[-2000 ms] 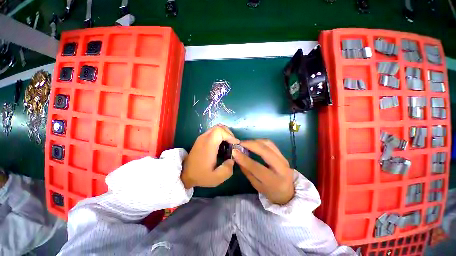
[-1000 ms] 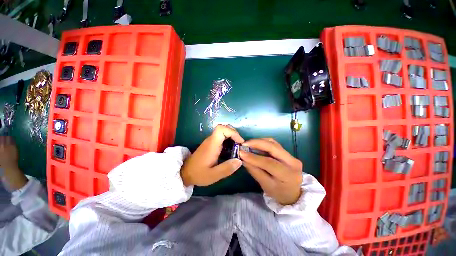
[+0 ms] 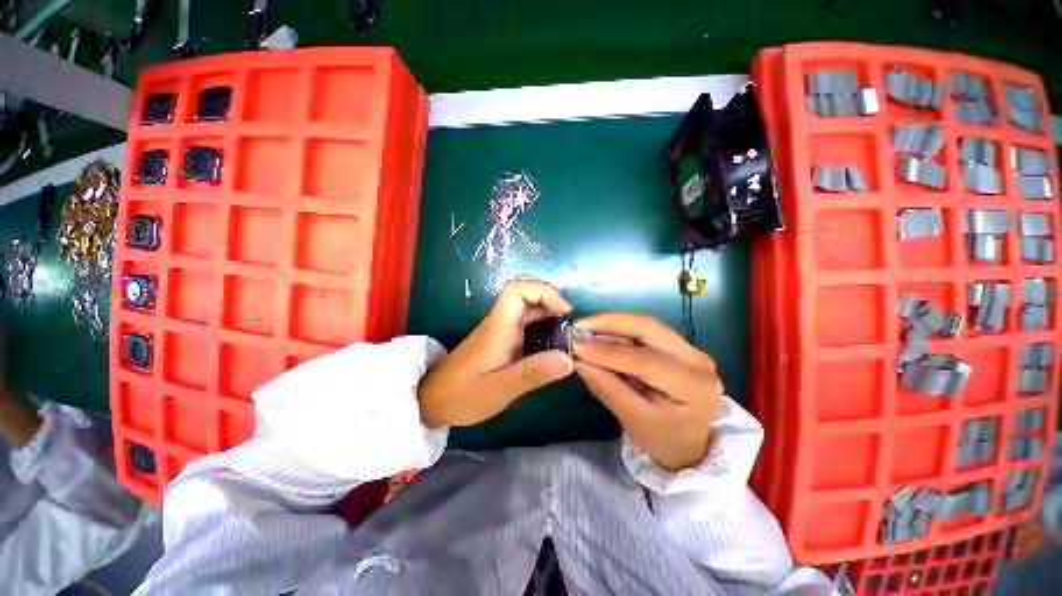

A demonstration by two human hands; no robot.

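My bare left hand [image 3: 495,363] holds a dark square watch head [image 3: 544,336] between thumb and fingers, low in the middle of the view. My bare right hand [image 3: 655,378] pinches a small silver-grey band piece [image 3: 578,334] against the right edge of the watch head. The fingers partly hide both parts where they meet. A loose pile of thin silver pins [image 3: 509,210] lies on the green bench beyond my hands.
The red-orange head tray [image 3: 259,311] is at left, the band tray [image 3: 841,384] with grey strips at right. A black square frame [image 3: 724,169] stands beside the right tray. Gold-coloured parts [image 3: 90,215] lie beyond the left tray. Another person's sleeve [image 3: 58,454] is at far left.
My right hand has shifted slightly right, and the watch head shows more between the hands. The other person's hand came into view at far left and now is mostly behind the left edge.
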